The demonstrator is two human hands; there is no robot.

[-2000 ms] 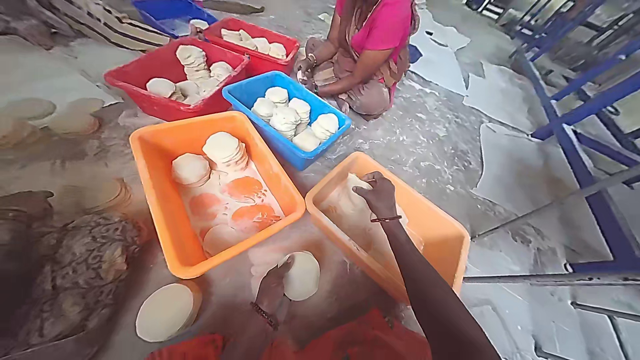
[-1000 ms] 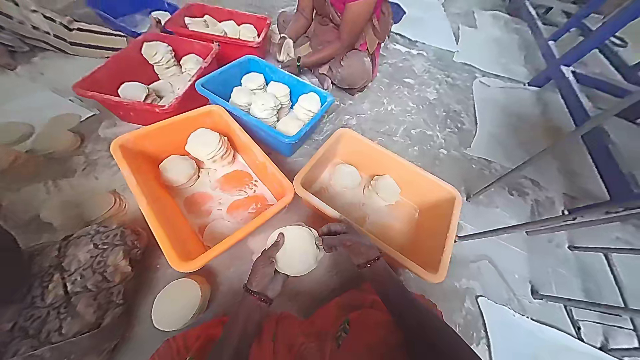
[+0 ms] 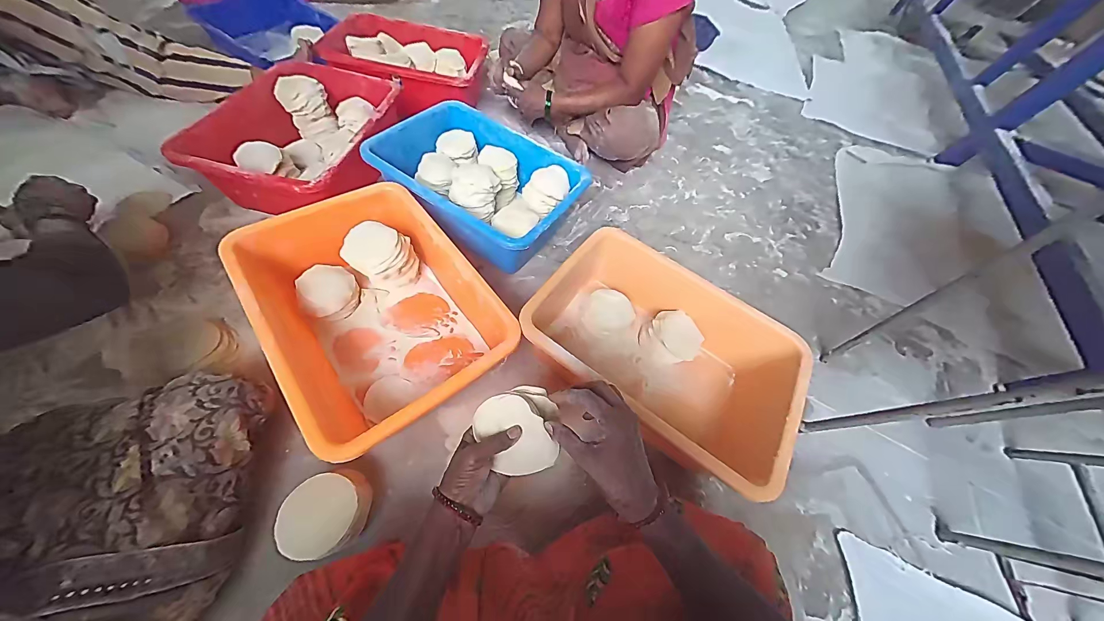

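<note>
My left hand [image 3: 477,466] grips a small stack of round pale dough discs [image 3: 516,435], thumb across the top disc. My right hand [image 3: 604,440] pinches the upper right edge of that stack, where the dough is lifted and folded. Beyond my right hand, a light orange plastic tub [image 3: 776,423] holds two dough piles [image 3: 675,335] on its floury bottom. Left of it, a darker orange tub [image 3: 321,431] contains two dough stacks [image 3: 379,252] and flour with bare round patches. On the floor near my left forearm stands another stack of discs [image 3: 317,516].
A blue tub [image 3: 517,250] and two red tubs [image 3: 259,194] [image 3: 405,78] with dough stacks stand farther back. A person [image 3: 604,78] sits beyond the blue tub. Another person's arm [image 3: 60,250] and patterned cloth [image 3: 155,466] are at left. Blue metal framing [image 3: 992,129] stands at right.
My right hand has come out of the light orange tub to the discs in my left hand. Their edge, flat a second ago, now shows a fold. Another person's arm has appeared at left.
</note>
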